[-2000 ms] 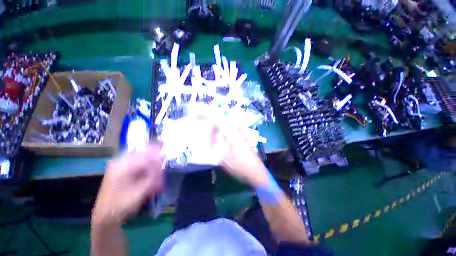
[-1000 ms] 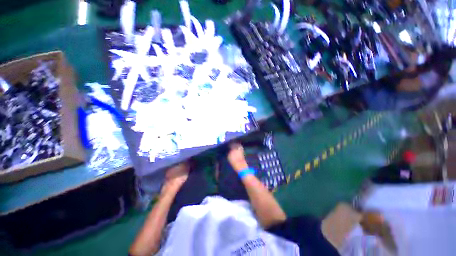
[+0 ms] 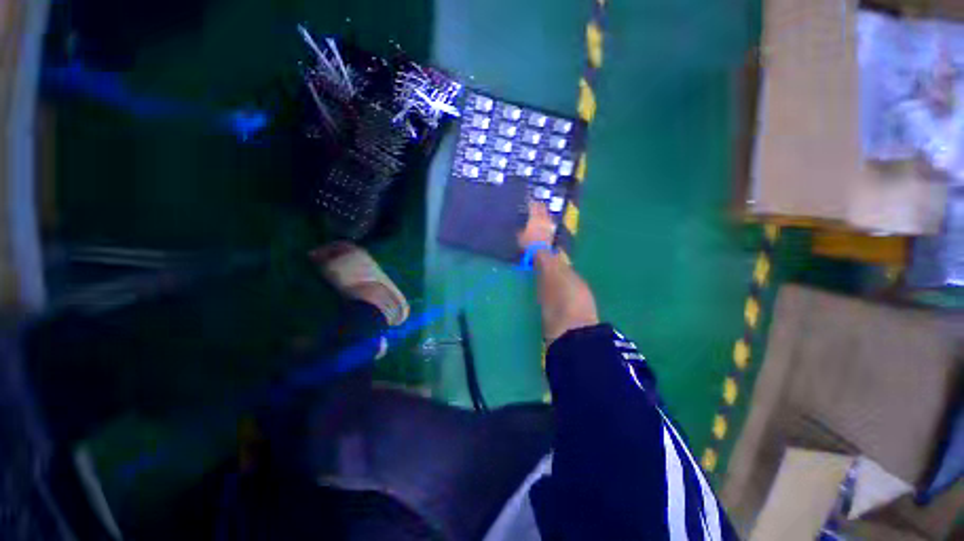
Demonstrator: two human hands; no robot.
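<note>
A flat black small-parts tray (image 3: 481,217) lies low on the green floor, with rows of small pale square parts (image 3: 502,137) on its far portion and a bare dark area at its near left. My right hand (image 3: 538,226) is over the tray's near right edge, fingertips at the last pale squares. It is small and blurred, and whether it grips a part cannot be told. A blue wristband (image 3: 537,254) is on the right wrist. My left hand is not in view.
A blue cord (image 3: 317,370) runs across the lower left. A foot in a shoe (image 3: 365,283) is left of the tray. Dark parts with thin white strands (image 3: 428,95) are at the upper left. Yellow-black tape (image 3: 588,63) passes right of the tray. Cardboard cartons (image 3: 809,116) stand at the right.
The view has swung down and right, from the bench to the floor. The right hand has moved from near the lap to the small-parts tray. The left hand has left the picture.
</note>
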